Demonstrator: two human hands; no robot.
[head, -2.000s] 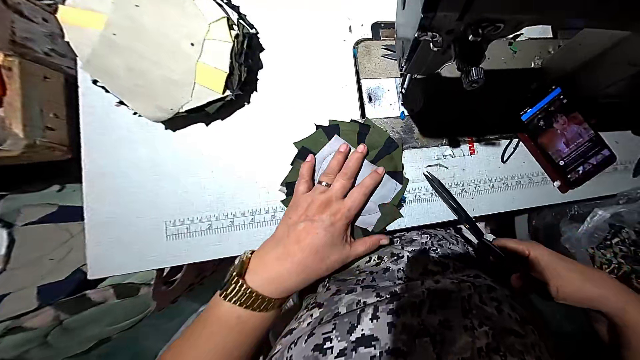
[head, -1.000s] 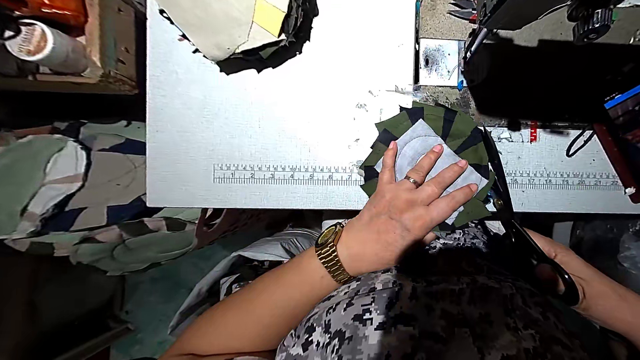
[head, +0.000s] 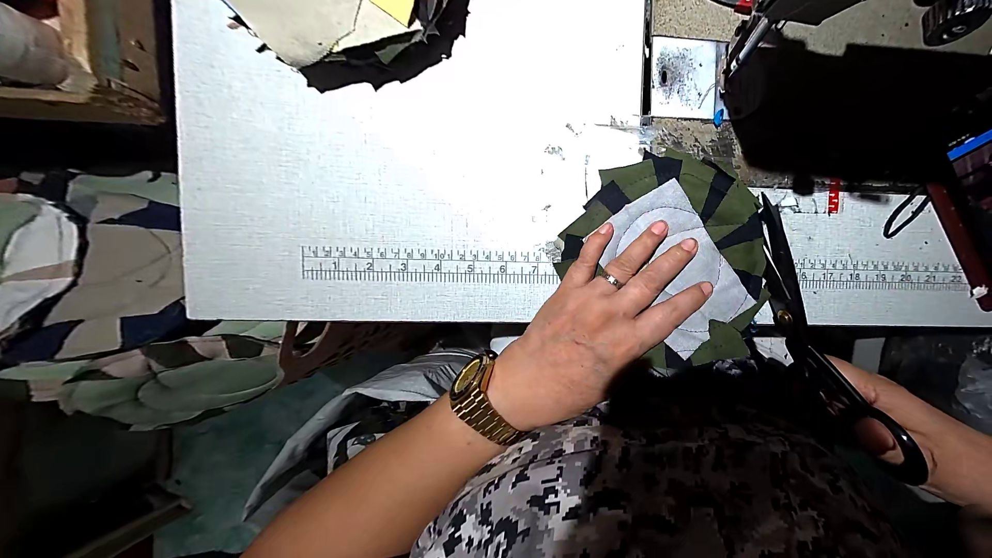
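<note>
My left hand [head: 593, 333], with a ring and a gold wristwatch, lies flat with fingers spread on a round fabric piece [head: 659, 182]. That piece has green and dark navy segments around a grey-white square backing and rests at the table's front edge, partly over it. My right hand [head: 899, 434] holds black-handled scissors [head: 784, 310] at the lower right. Their dark blades point up along the right rim of the fabric piece; whether fabric is between them cannot be told.
A white table [head: 372, 186] bears a printed ruler. A stack of cut fabric [head: 333, 39] lies at the top. The sewing machine [head: 821, 108] and a phone [head: 973, 186] are at the right. Camouflage fabric pieces [head: 124, 256] hang at the left, below a wooden box [head: 85, 101].
The scissors in my right hand have come from a little apart to the fabric piece's right rim. My left hand stays on the piece. The view has shifted left.
</note>
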